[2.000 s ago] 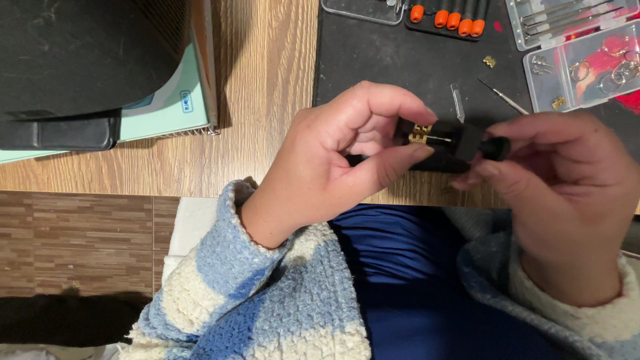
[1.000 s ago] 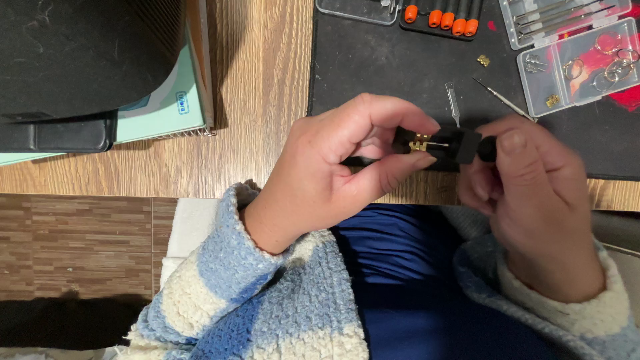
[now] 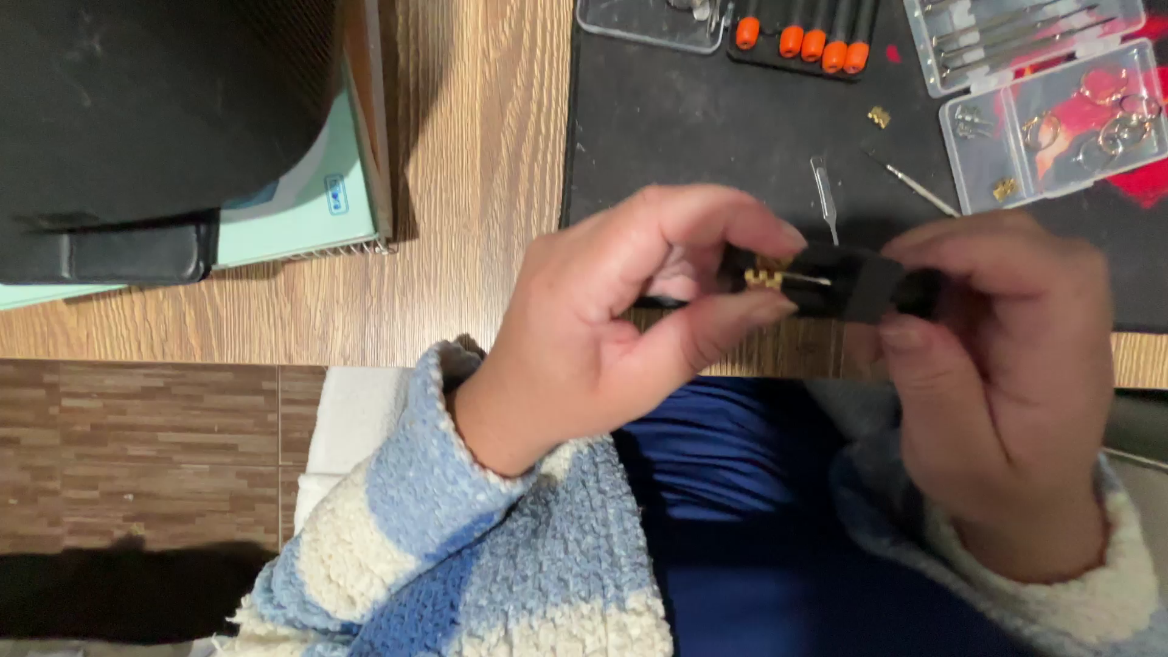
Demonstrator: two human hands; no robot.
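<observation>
My left hand [image 3: 630, 310] holds a small black tool [image 3: 871, 287], perhaps a watch-link remover, between fingers and thumb over the table's front edge. A gold-coloured metal link piece [image 3: 763, 277] sits in the tool beside my left fingertips, with a thin metal pin [image 3: 808, 279] pointing at it from the right. My right hand [image 3: 1013, 356], slightly blurred, has its thumb and fingers around the black knob [image 3: 917, 292] at the tool's right end. Whether the pin touches the link cannot be told.
On the black mat [image 3: 657, 137] lie a thin clear strip [image 3: 824, 196], a slim metal tool [image 3: 922, 189], a gold link piece [image 3: 878, 117] and orange-tipped tools [image 3: 814, 44]. An open clear plastic case [image 3: 1049, 187] holds rings. Left are a black object [image 3: 155, 109] and a mint-green notebook [image 3: 301, 214].
My right hand's fingers and thumb have shifted around the black knob, while my left hand keeps its hold on the tool.
</observation>
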